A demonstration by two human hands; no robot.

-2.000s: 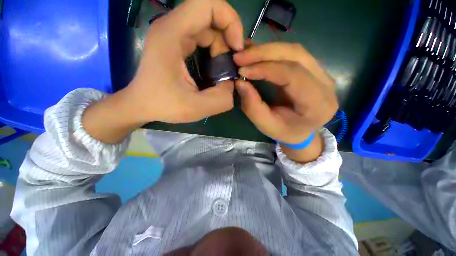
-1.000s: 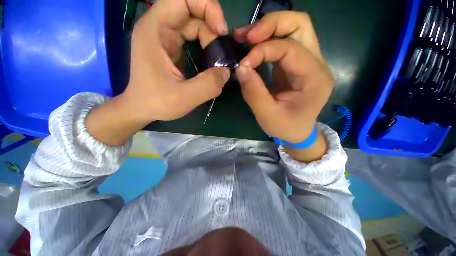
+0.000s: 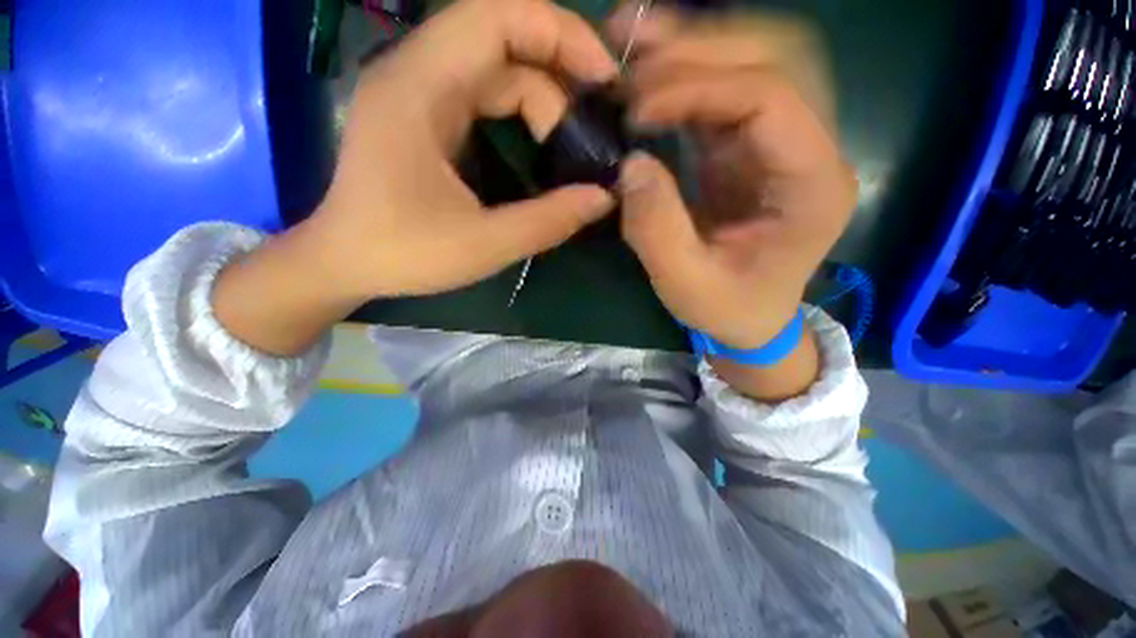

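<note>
A black housing (image 3: 586, 140) is held above the dark green bench mat, between my two hands. My left hand (image 3: 436, 175) grips it from the left with the thumb below and the fingers above. My right hand (image 3: 747, 187) is at its right side, with the thumb at the lower right edge; its upper fingers are blurred. Whether the right fingers pinch a small part cannot be told. A thin pale line (image 3: 521, 280) shows on the mat below my left thumb. A blue wrist strap (image 3: 756, 352) is on my right wrist.
A blue tray (image 3: 255, 150) stands at the left. The right blue tray (image 3: 953, 256) holds rows of black units (image 3: 1071, 162) with silvery strips. A blue coiled cord (image 3: 860, 293) lies beside my right wrist. A green board piece (image 3: 324, 35) lies at the top left of the mat (image 3: 598, 305).
The housing has tilted and moved slightly right in my left hand. My right upper fingers have shifted and blurred. The black unit seen earlier at the top is now covered by my right hand.
</note>
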